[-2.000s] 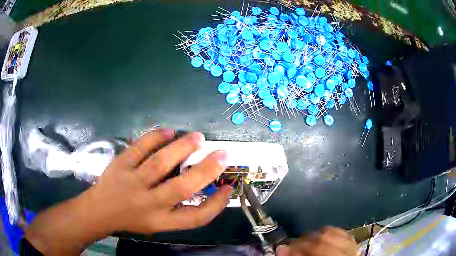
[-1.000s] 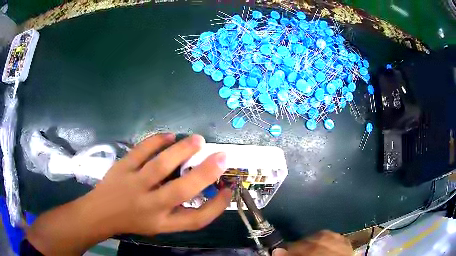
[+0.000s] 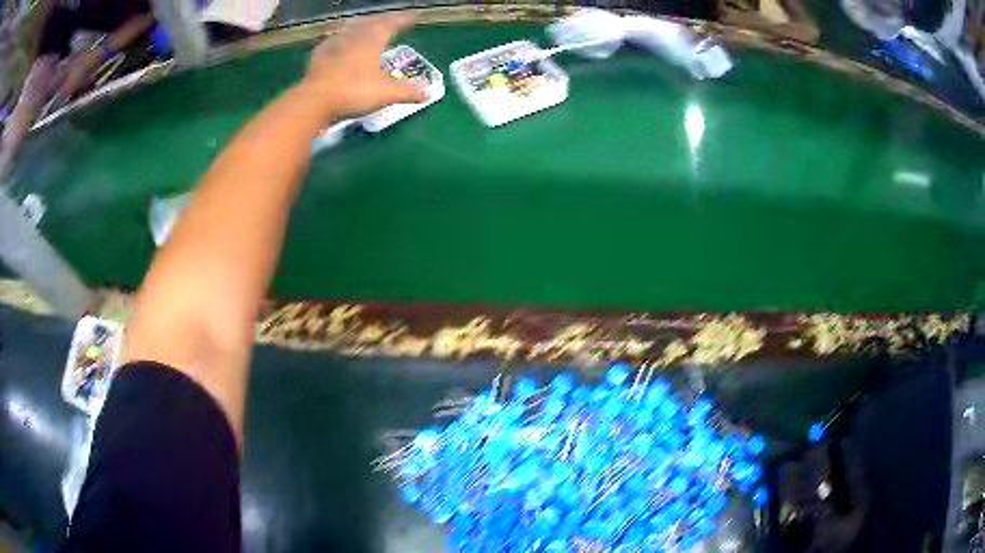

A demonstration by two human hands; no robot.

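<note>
My left hand [image 3: 356, 67] reaches far out over the bright green conveyor belt, fingers and thumb spread apart. It overlaps the left part of an open white power strip housing [image 3: 430, 82]; the thumb lies over its inside, and the contact is unclear. A second open housing [image 3: 511, 102] lies just right of it, board side up, with a yellow block inside and its bagged cord [image 3: 637, 37] running right. My right hand and the soldering iron are out of the picture.
The blue disc pile [image 3: 583, 464] lies on the dark mat at the bottom. A chipped rail [image 3: 464, 337] separates mat and belt. Another open housing [image 3: 91, 362] is at far left beside my sleeve. A black object [image 3: 832, 486] stands at lower right.
The view has swung up to the belt. My left hand has left the mat and reached forward over the belt. My right hand and the iron have gone from view.
</note>
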